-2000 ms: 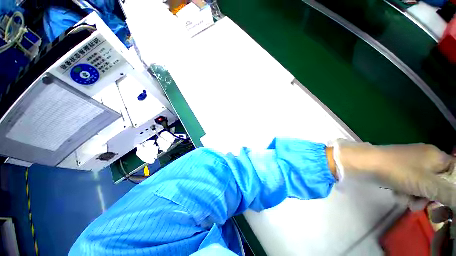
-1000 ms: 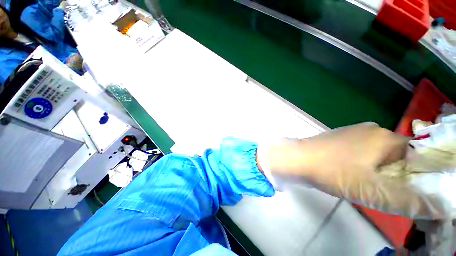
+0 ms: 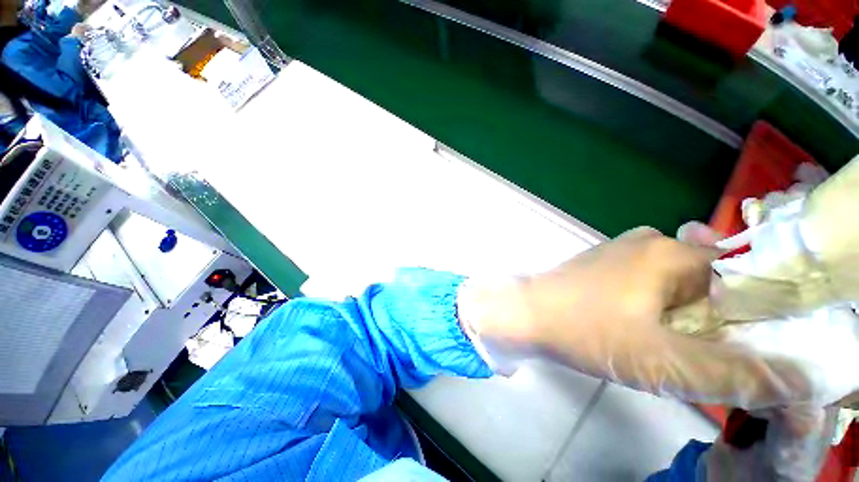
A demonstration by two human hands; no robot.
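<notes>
My left hand (image 3: pixel 631 320), in a thin translucent glove, reaches in from the blue sleeve and is closed on a large pale cream-and-white moulded piece (image 3: pixel 791 282) at the right edge. The piece is bulky and cut off by the picture's edge. My right hand (image 3: pixel 791 438), also gloved, is at the lower right against the underside of the piece. It is partly hidden, with a bit of blue sleeve beside it.
White mats (image 3: pixel 377 198) cover the bench. A red tray (image 3: pixel 768 169) lies behind and under the piece, with pale parts in it. A red bin (image 3: pixel 721 24) stands beyond the green strip. A small open carton (image 3: pixel 235 75) is far left, a white machine (image 3: pixel 141 311) left. A person in blue sits upper left.
The view has turned right, so bench, carton and machine shifted left. The pale piece and red tray have come further into view. My left hand stays closed on the piece; my right hand shows more.
</notes>
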